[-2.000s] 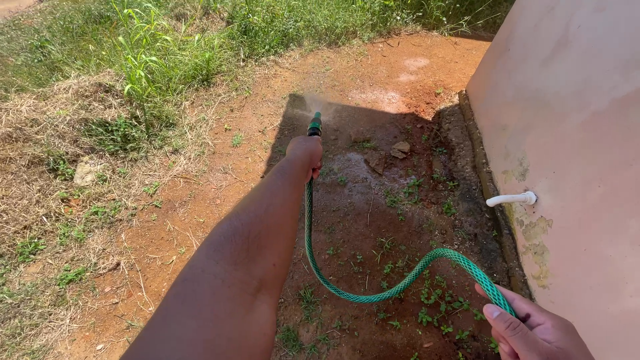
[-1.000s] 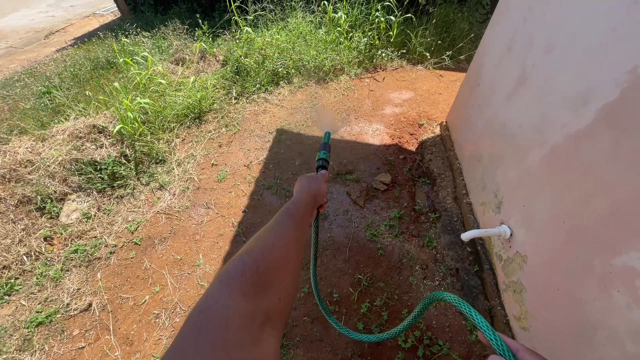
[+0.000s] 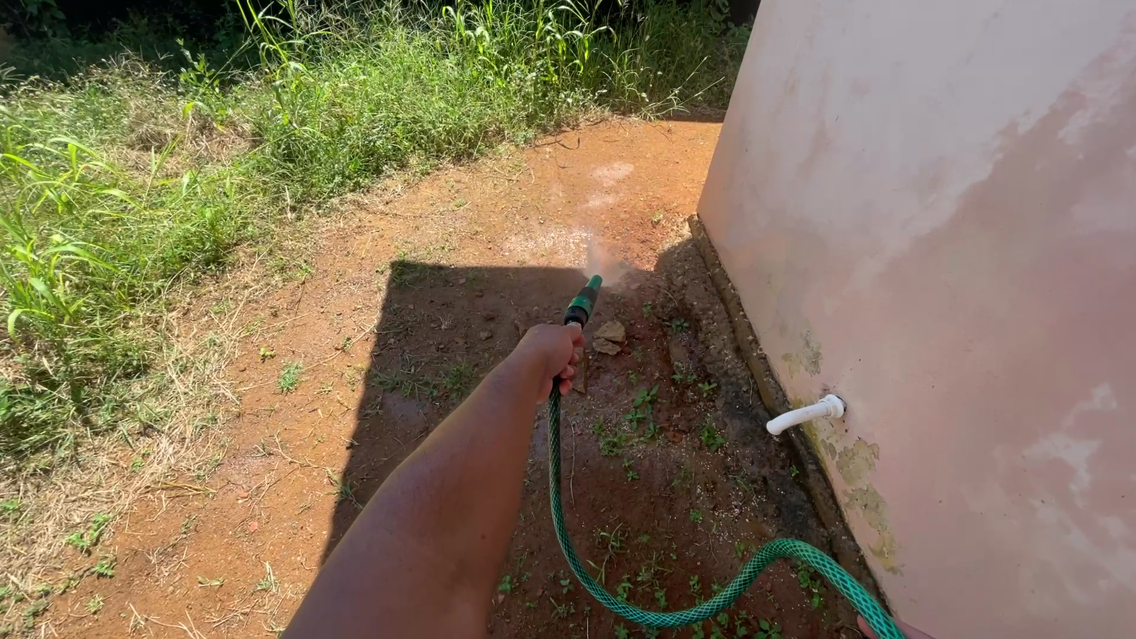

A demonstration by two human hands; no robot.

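My left hand (image 3: 555, 355) reaches out in the middle of the view, closed around the rear of a green and black hose nozzle (image 3: 583, 302). A fine spray leaves the nozzle's tip toward the ground. From below this fist, a green braided garden hose (image 3: 568, 532) hangs down and curves to the lower right. There, my right hand (image 3: 901, 630) shows only as small bits of finger on both sides of the hose; the rest is cut off by the frame edge.
A pink plastered wall (image 3: 958, 266) stands at the right, with a bent white pipe (image 3: 806, 414) sticking out. Stones (image 3: 610, 337) lie on shaded reddish soil (image 3: 470, 328) beyond the left fist. Low weeds dot the soil; taller grass (image 3: 373, 115) borders it at the back and left.
The view has tilted up and shifted. My right hand, plainly seen on the hose two seconds ago, is now almost out of frame. My left hand still grips the spraying nozzle.
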